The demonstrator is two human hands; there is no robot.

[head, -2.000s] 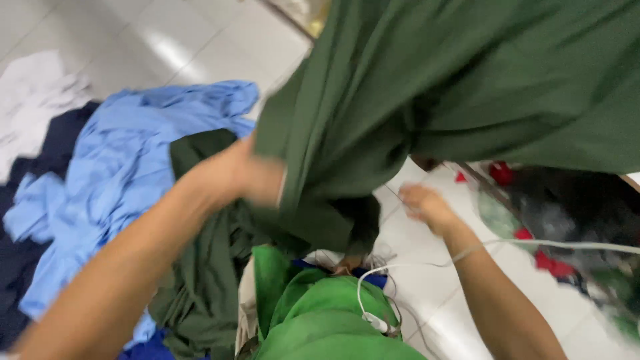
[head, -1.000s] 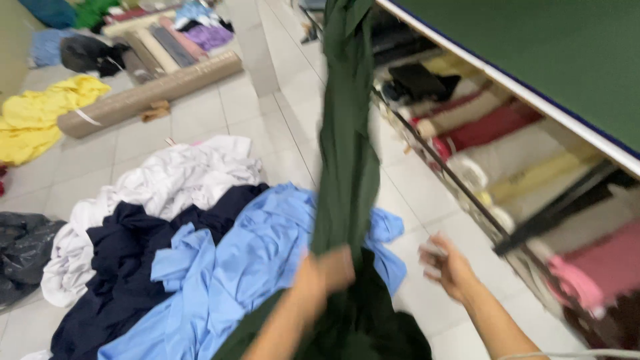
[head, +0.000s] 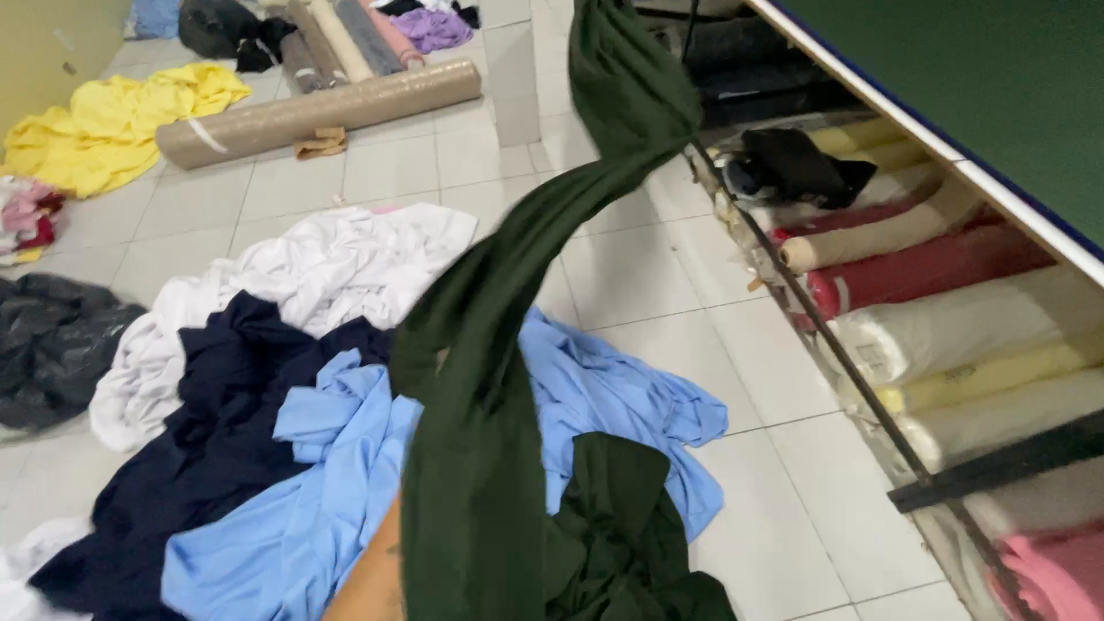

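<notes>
A long strip of dark green fabric (head: 483,362) hangs twisted in the air, running from the top of the view down to the bottom. Its lower part covers my left hand; only a piece of my left forearm shows at the bottom, so what the hand grips is hidden. My right hand is out of view. More dark green fabric (head: 617,535) lies bunched at the lower middle. Beneath and beside it are light blue fabric (head: 302,526), navy fabric (head: 224,423) and white fabric (head: 345,259) in heaps on the tiled floor.
At right, fabric rolls (head: 940,319) lie on a low rack under a table (head: 975,103) with a green top. A brown wrapped roll (head: 328,112), yellow fabric (head: 121,129) and a black plastic bag (head: 56,345) rest on the floor at left. A pale column (head: 513,78) stands behind.
The dark green strip, upright a second ago, now bends away toward the upper right. My right hand has left the view, and my left hand has gone out of sight behind the fabric.
</notes>
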